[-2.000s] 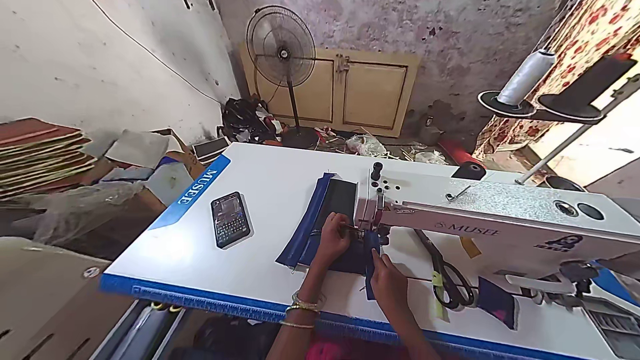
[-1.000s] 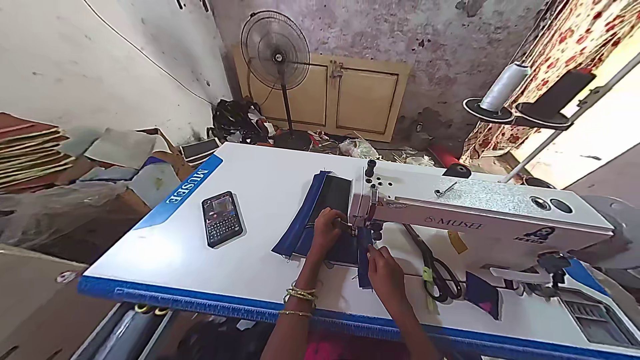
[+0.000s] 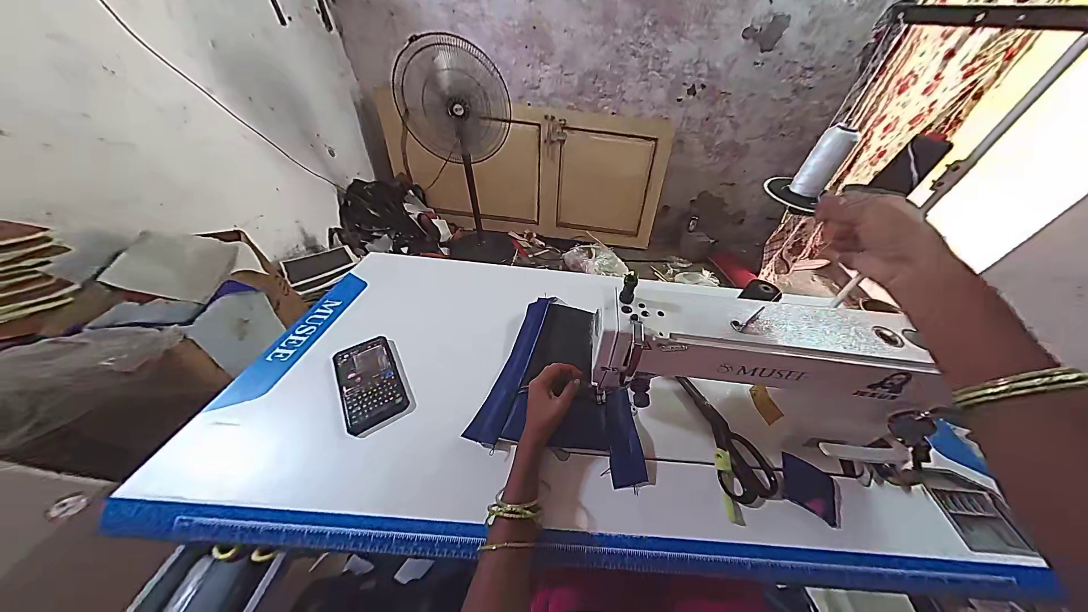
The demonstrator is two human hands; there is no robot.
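Navy-blue fabric with a black panel (image 3: pixel 565 340) lies on the white table, its right part beneath the needle end of the sewing machine (image 3: pixel 739 357). My left hand (image 3: pixel 552 399) rests on this fabric just left of the needle area, thumb and forefinger bent close together; whether they pinch the cloth is unclear. Raised above the machine's arm, my right hand (image 3: pixel 875 234) is beside the white thread cone (image 3: pixel 824 161) and in front of the black thread cone (image 3: pixel 909 161). Its fingers are curled and blurred, so any thread between them cannot be made out.
Black-handled scissors (image 3: pixel 744 467) and a small navy fabric piece (image 3: pixel 810 490) lie right of the needle. A phone (image 3: pixel 371 385) is on the table's left part. A blue measuring strip (image 3: pixel 357 531) runs along the front edge. Behind the table stands a pedestal fan (image 3: pixel 459 110).
My right hand has left the fabric by the needle and moved up and right to the thread cones. My left hand has stayed on the fabric.
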